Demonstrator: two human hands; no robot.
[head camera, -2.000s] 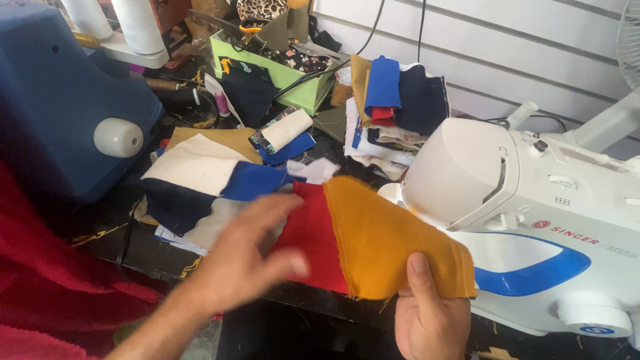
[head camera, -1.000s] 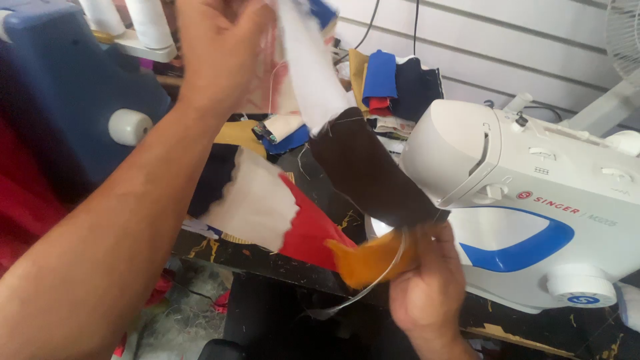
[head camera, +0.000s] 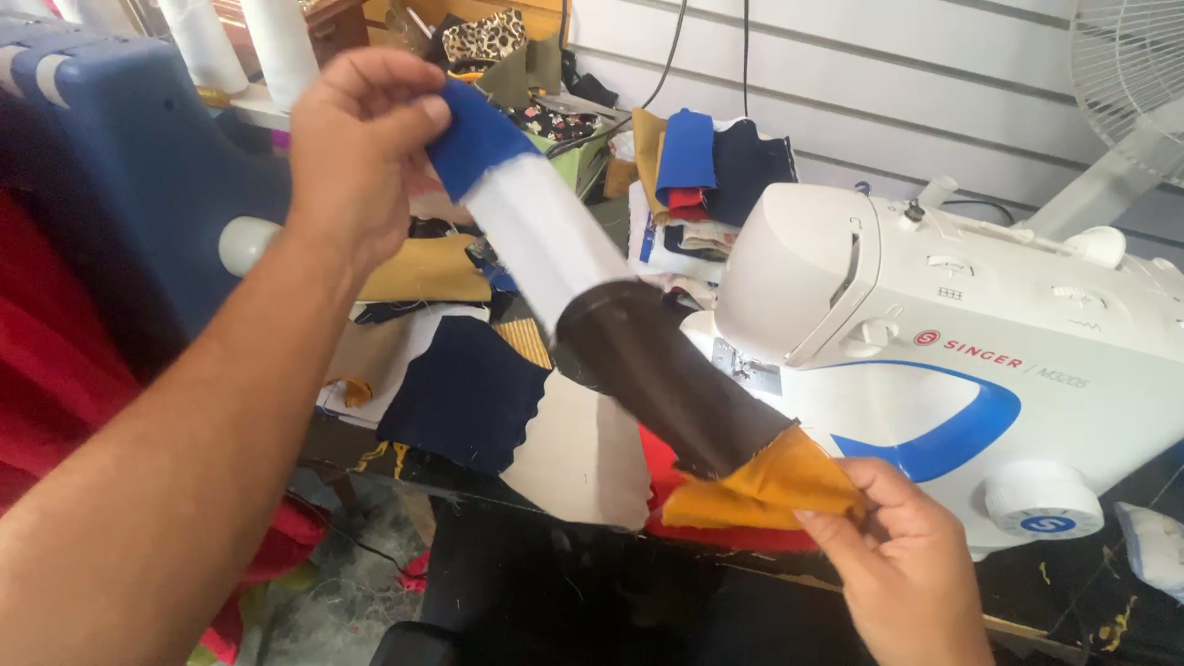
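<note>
My left hand (head camera: 370, 139), raised at the upper left, pinches the blue end of a strip of joined fabric patches (head camera: 555, 231). From there the strip slopes down to the right through white and dark brown pieces to a mustard one. The mustard end (head camera: 768, 486) is gripped by my right hand (head camera: 897, 546), low and in front of the sewing machine. Beneath the strip lie a navy patch (head camera: 462, 393), an off-white patch (head camera: 583, 453) and red fabric (head camera: 661, 462); whether these join the strip is hidden.
A white Singer sewing machine (head camera: 971, 305) stands at the right. Folded fabric pieces (head camera: 689, 162) are piled behind it, with a fan (head camera: 1128, 83) at the upper right. A blue machine housing (head camera: 139, 166) and white thread cones (head camera: 277, 55) are at the left, above red cloth (head camera: 55, 370).
My left hand has moved up from the patches near the table and now holds the blue end. White and brown patches have come into view between my hands. My right hand keeps the mustard piece.
</note>
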